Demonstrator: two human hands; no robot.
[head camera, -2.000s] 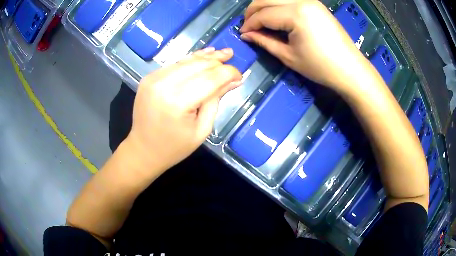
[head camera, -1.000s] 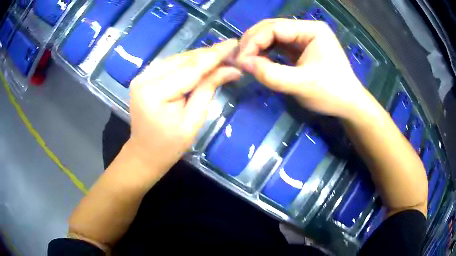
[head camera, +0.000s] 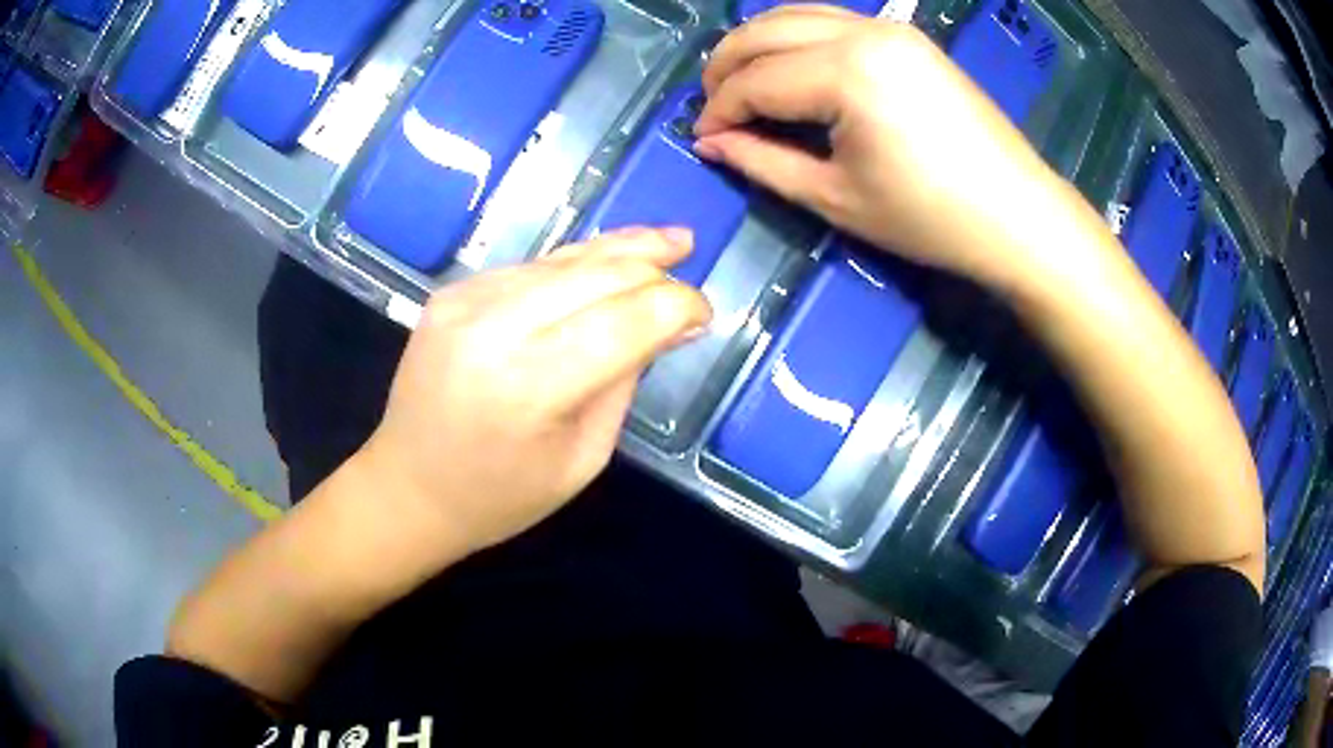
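A blue phone case (head camera: 661, 205) lies in a pocket of the clear blister tray (head camera: 325, 257) in front of me. My left hand (head camera: 534, 380) rests over its lower part, fingers laid flat on or just above it. My right hand (head camera: 863, 139) is at its camera-hole end, thumb and index fingertips nearly together beside the dark holes. Whether something tiny is pinched there cannot be told. Another blue case (head camera: 475, 132) lies in the pocket to the left, its holes and slanted slots showing. One more blue case (head camera: 819, 373) lies to the right, partly under my right wrist.
More trays with blue cases stretch right along the green surface (head camera: 936, 548) and at the far upper left. White printed slips (head camera: 351, 120) lie beside some cases. A red object (head camera: 88, 158) stands by the floor at left. A yellow line (head camera: 139, 395) crosses the grey floor.
One second ago both hands' fingertips met above the tray. Now they have parted, the left down onto the case and the right at its camera end. The trays have shifted in view.
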